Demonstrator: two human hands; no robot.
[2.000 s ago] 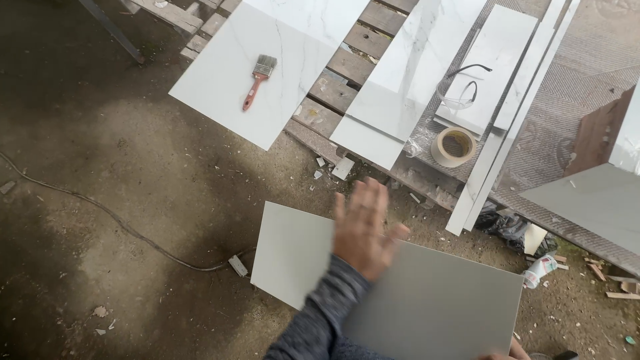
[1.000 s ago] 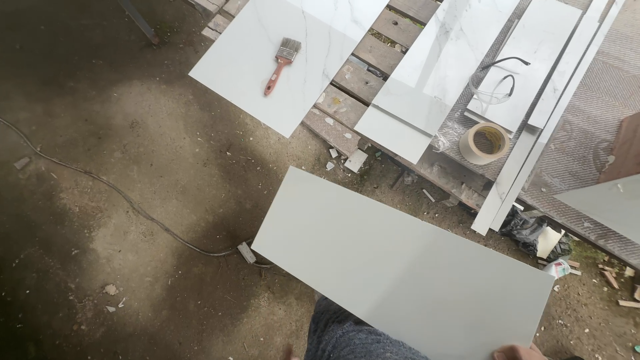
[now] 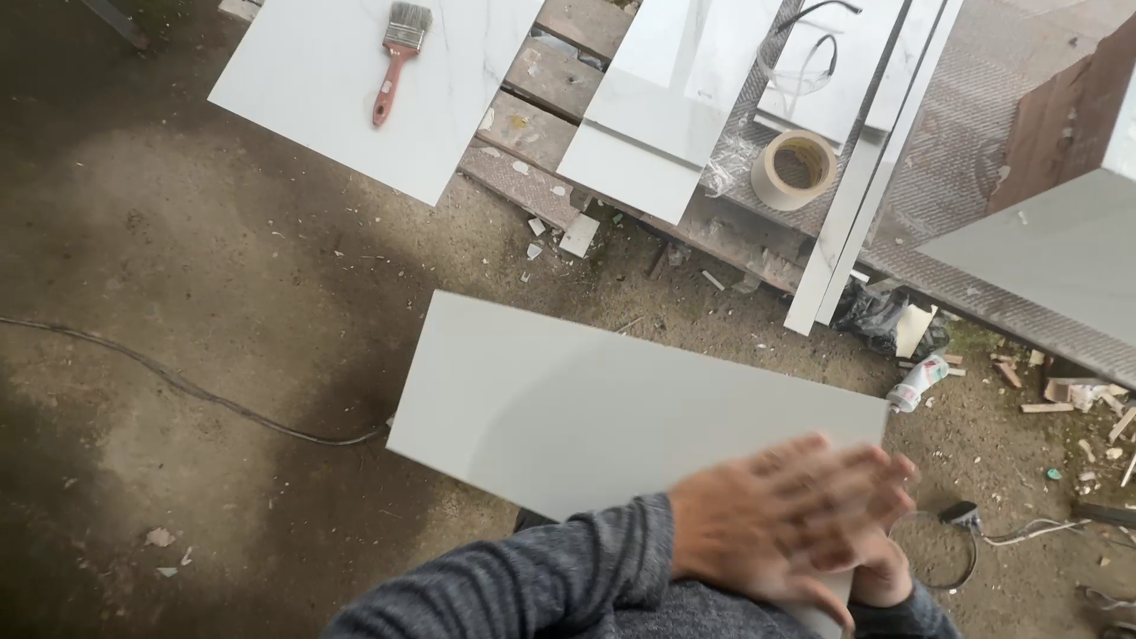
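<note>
A plain light grey rectangular panel, perhaps the back of a tile (image 3: 621, 399), lies tilted across the lower middle, over my lap. My left hand (image 3: 790, 524), blurred, is spread palm down over the panel's right end, with its fingers pointing right and partly over my other hand. My right hand (image 3: 887, 568) is at the panel's lower right edge and grips it; most of its fingers are hidden. Above lies a white marbled tile (image 3: 328, 98) with a red-handled paintbrush (image 3: 398, 67) on it.
A wooden pallet (image 3: 550, 75) bears marbled tile pieces (image 3: 648, 115), narrow strips (image 3: 839, 248), a tape roll (image 3: 794, 170) and clear glasses (image 3: 803, 71). A cable (image 3: 186, 386) crosses the floor at left. Broken scraps (image 3: 1083, 390) and a small tube (image 3: 919, 383) lie at right.
My left hand was over the panel's middle two seconds ago and off its face one second ago; now it is over the right end. My right hand stays by that end.
</note>
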